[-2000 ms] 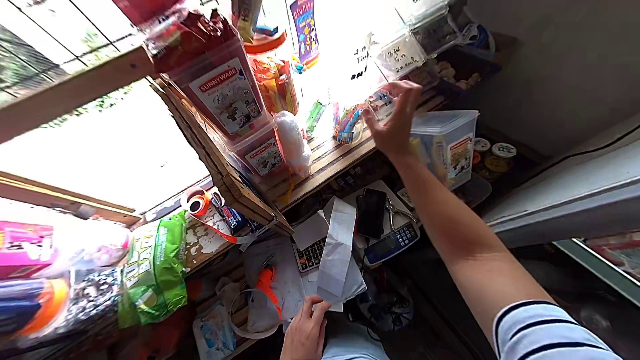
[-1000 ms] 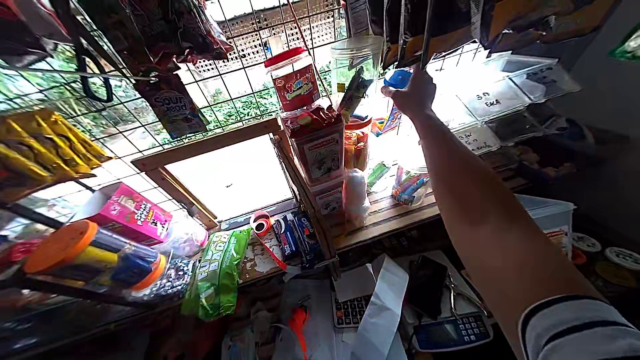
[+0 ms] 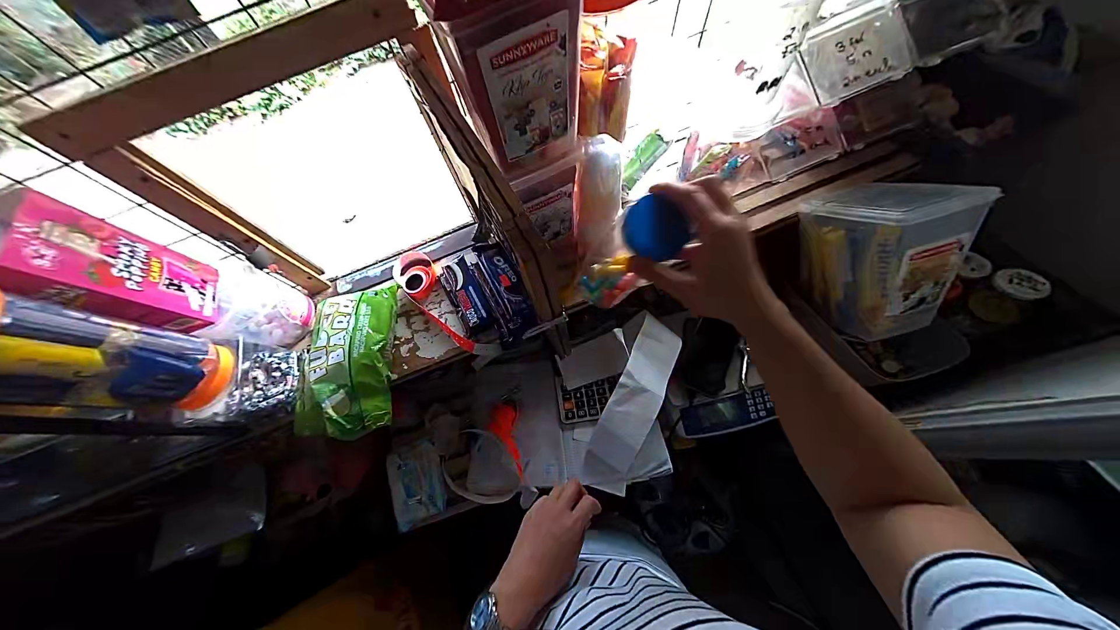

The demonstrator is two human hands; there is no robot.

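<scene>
My right hand (image 3: 713, 254) is closed around a small clear container with a round blue lid (image 3: 656, 227); colourful wrapped pieces (image 3: 608, 282) show at its lower left, partly blurred. My left hand (image 3: 551, 525) rests low near my lap, fingers curled, beside the lower end of a long white paper strip (image 3: 634, 402). Whether it grips anything is unclear. The strip lies across papers and a calculator (image 3: 588, 399). Right of them is a keypad phone or similar device (image 3: 728, 411). An orange-red object (image 3: 505, 429) lies to the left.
Stacked plastic containers (image 3: 529, 87) stand beside a wooden frame (image 3: 481, 175). A clear bin (image 3: 888, 258) sits at right. A green candy bag (image 3: 354, 359), dark biscuit packs (image 3: 490, 293), a red tape roll (image 3: 418, 276) and a pink candy box (image 3: 109, 262) are on the left.
My right hand has come down from high by the window grille, bringing the blue-lidded container with it. Two seconds ago that hand was raised without the container. The view has tilted down since one second ago.
</scene>
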